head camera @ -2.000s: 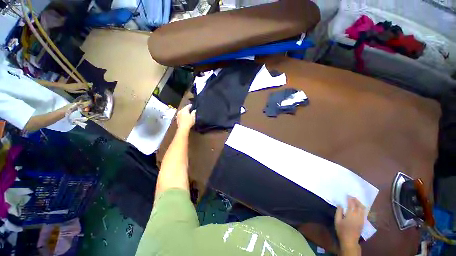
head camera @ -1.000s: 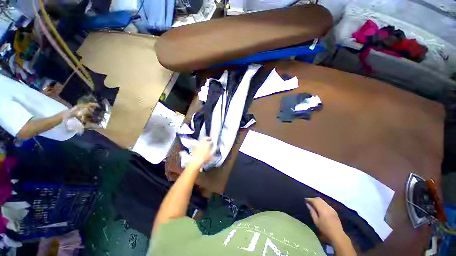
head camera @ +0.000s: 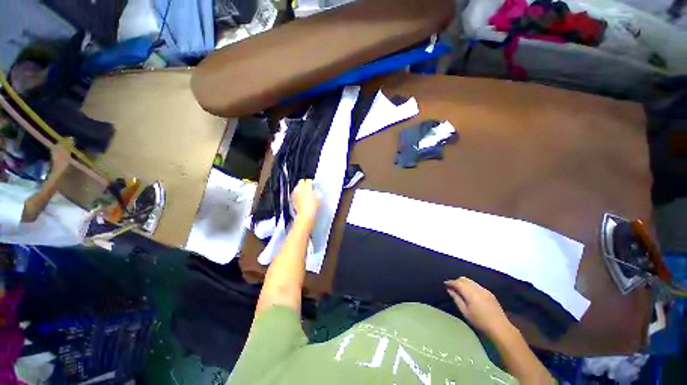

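A black garment panel (head camera: 407, 259) lies along the near edge of the brown table, with a long white interlining strip (head camera: 467, 233) along its far side. My left hand (head camera: 304, 199) is on the pile of cut pieces (head camera: 301, 150), black cloth with white strips, at the table's left; its fingers are closed at a white strip, but whether they grip it is unclear. My right hand (head camera: 473, 299) hovers at the near edge of the panel, fingers loosely bent, holding nothing visible.
A steam iron (head camera: 629, 252) stands at the table's right end. Small dark grey pieces (head camera: 410, 147) lie mid-table. A long padded brown board (head camera: 324, 53) is beyond. At left, a person's arm (head camera: 47, 184) is beside a second iron (head camera: 147, 207) on a tan table (head camera: 173, 128).
The left pile has been turned over, showing white strips where black cloth lay. My right hand has come off the interlining towards the panel's near edge. The other person's arm has moved back from their iron.
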